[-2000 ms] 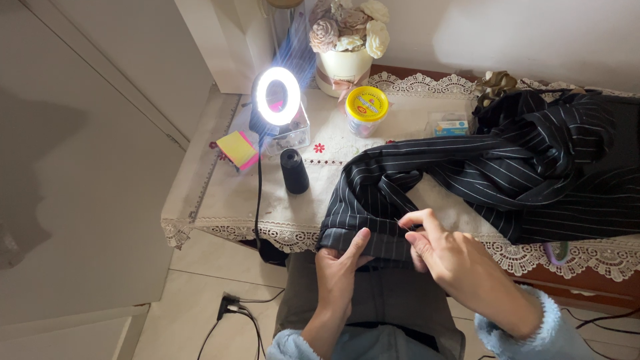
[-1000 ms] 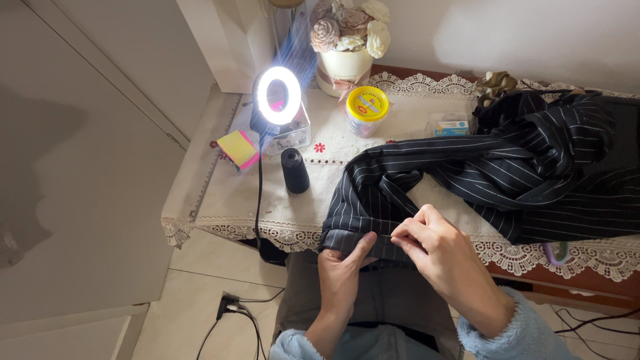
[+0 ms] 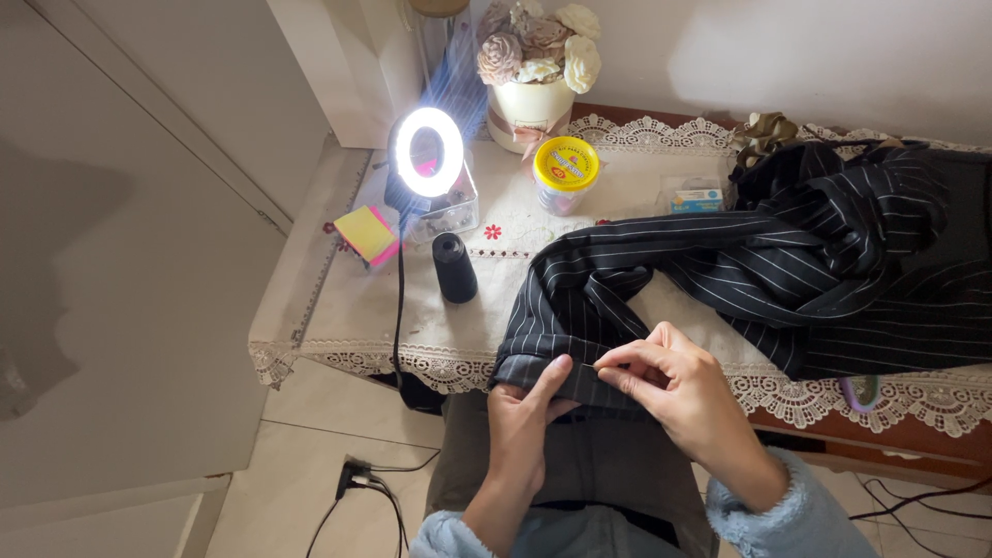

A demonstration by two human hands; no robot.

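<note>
A black pinstriped garment (image 3: pixel 814 256) lies over the table's right side, and its folded hem (image 3: pixel 612 385) hangs at the front edge. My left hand (image 3: pixel 521 434) grips that hem, thumb on top and fingers beneath. Just right of it, my right hand (image 3: pixel 674 380) pinches a thin needle (image 3: pixel 590 366) between thumb and forefinger, its tip close to the fabric. Whether the tip is in the cloth cannot be told. No thread can be made out. Behind my left hand stands a black thread cone (image 3: pixel 455 268).
A lit ring lamp (image 3: pixel 428 152) stands before a clear plastic box (image 3: pixel 457 209). Sticky notes (image 3: pixel 366 235), a yellow-lidded tub (image 3: pixel 566 174), a flower pot (image 3: pixel 531 108) and a small blue-and-white packet (image 3: pixel 696 201) are on the lace-edged cloth (image 3: pixel 341 310). Cables (image 3: pixel 380 484) lie on the floor.
Two seconds ago my right hand was a little higher and farther from the hem; it has since come down to the fold. My left hand has kept its hold on the hem.
</note>
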